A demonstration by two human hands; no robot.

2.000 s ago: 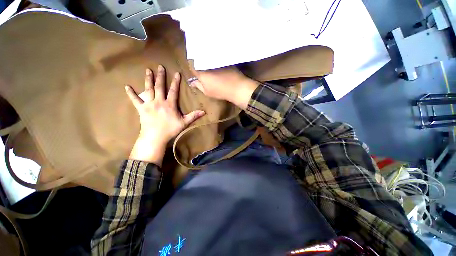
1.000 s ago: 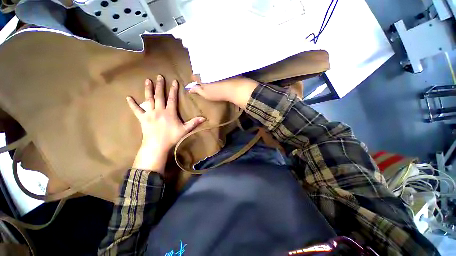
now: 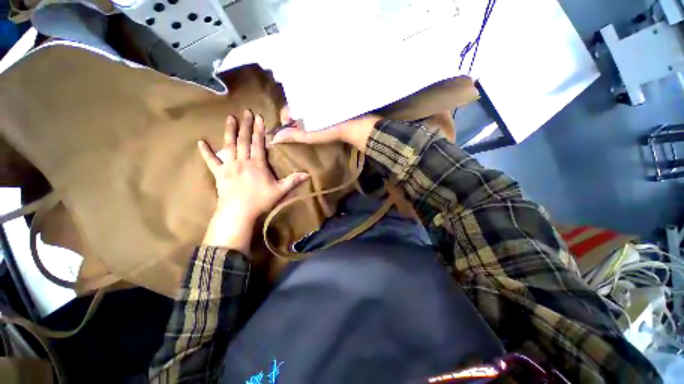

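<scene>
A large floppy brown bag body [image 3: 142, 150] lies across the table edge and my lap, its white backing [image 3: 360, 67] turned up at the top. My left hand [image 3: 246, 176] lies flat on the brown face, fingers spread, holding nothing. My right hand [image 3: 311, 136] is closed beside it, at the border of brown and white. A small shiny metal piece, perhaps thread snips [image 3: 283, 129], shows at its fingertips; most of it is hidden. A thin brown strap [image 3: 271, 232] loops below my hands.
A white perforated machine cover [image 3: 180, 21] stands at the top left. A white table [image 3: 536, 67] with a dark cord [image 3: 474, 41] is at the upper right. More brown straps [image 3: 82, 315] hang at lower left. Pale cables [image 3: 637, 274] lie in a heap at right, near a metal stool [image 3: 664, 154].
The bag's upper edge and white backing have shifted and folded slightly. My right fingertips have moved a little left, closer to my left hand, which stays flat and spread.
</scene>
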